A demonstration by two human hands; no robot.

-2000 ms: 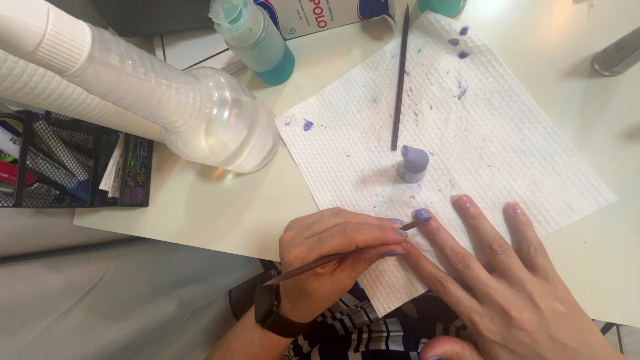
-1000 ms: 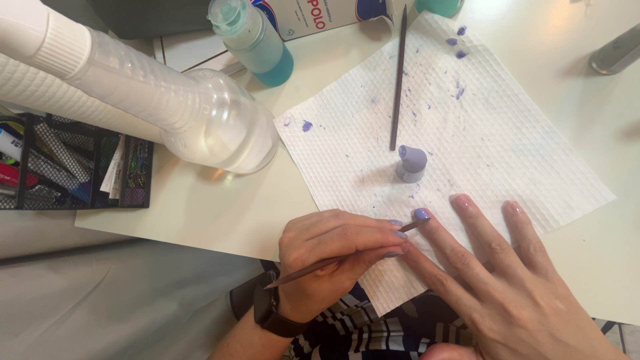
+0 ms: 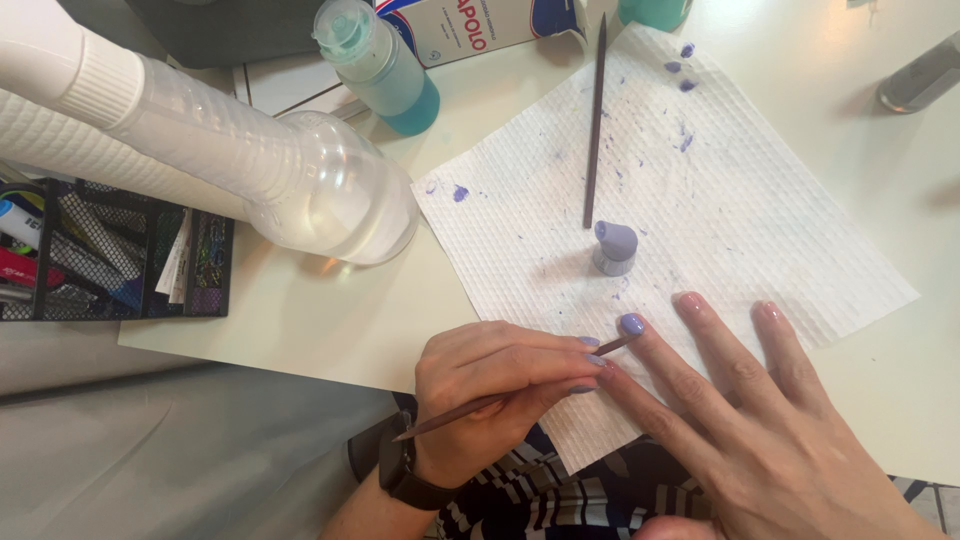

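My left hand [image 3: 487, 397], with lilac nails and a black watch at the wrist, pinches a thin dark wooden stick [image 3: 457, 414]. The stick's far tip touches the edge of the lilac-painted nail [image 3: 632, 325] on a finger of my right hand [image 3: 757, 435]. That right hand lies palm down, fingers spread, partly on a white paper towel [image 3: 735, 225] marked with purple polish; its other visible fingertips show no lilac. A small lilac nail polish bottle [image 3: 616, 249] stands on the towel beyond the fingers. Another dark stick [image 3: 595, 127] lies behind it.
A clear spray bottle [image 3: 337, 195] and a paper towel roll [image 3: 97, 157] are at the left, beside a black mesh organizer [image 3: 142, 255] of pens. A bottle of blue liquid [image 3: 390, 75], a cotton box [image 3: 480, 30] and a green container [image 3: 655, 11] sit at the back. A glass bottle [image 3: 922, 79] stands right.
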